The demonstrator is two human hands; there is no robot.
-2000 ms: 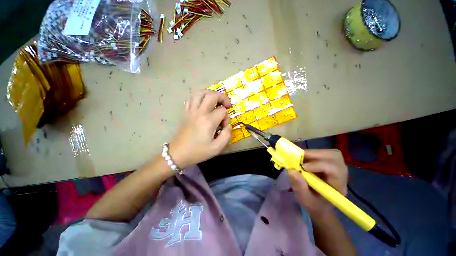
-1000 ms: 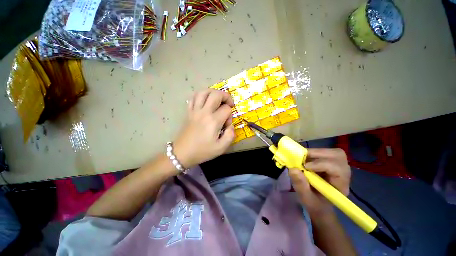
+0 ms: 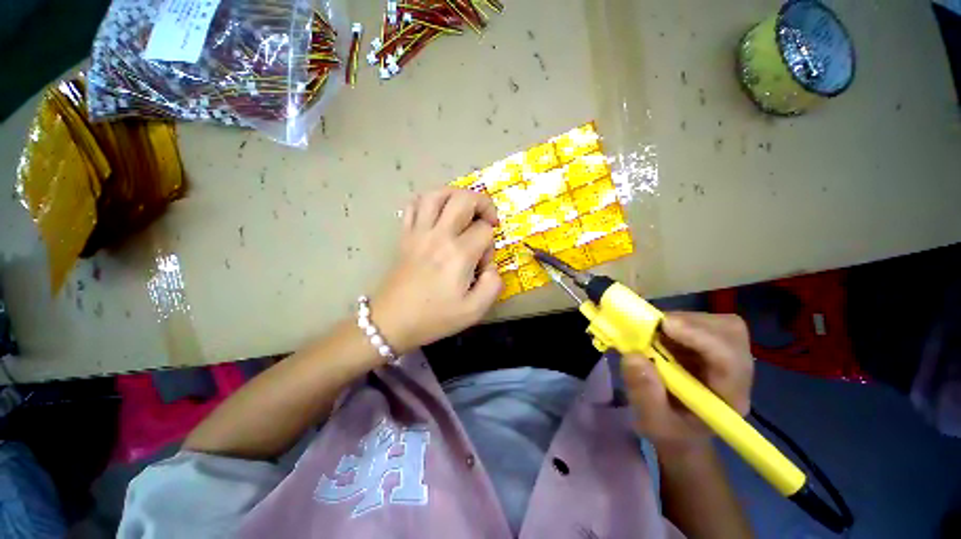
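A shiny amber board panel [image 3: 564, 195], divided into small rectangles, lies flat on the bench. My left hand [image 3: 443, 263] rests on the panel's left edge with fingers bent; what its fingertips hold there is hidden. My right hand [image 3: 690, 374] holds the yellow soldering iron [image 3: 717, 416] like a pen. The iron's dark front points up and left, its tip over the lower left part of the panel, close to my left fingertips. Whether the tip touches the board is unclear.
A clear bag of leads [image 3: 221, 63] lies at upper left, with a loose lead pile [image 3: 432, 26] beside it. A stack of amber panels [image 3: 105, 184] leans at far left. A yellowish can [image 3: 796, 58] stands at upper right. Clear tape [image 3: 635, 174] sticks to the bench [image 3: 316, 232].
My right hand and the iron have moved slightly right; the tip has shifted a little right and up over the panel. My left hand remains at the panel's left edge.
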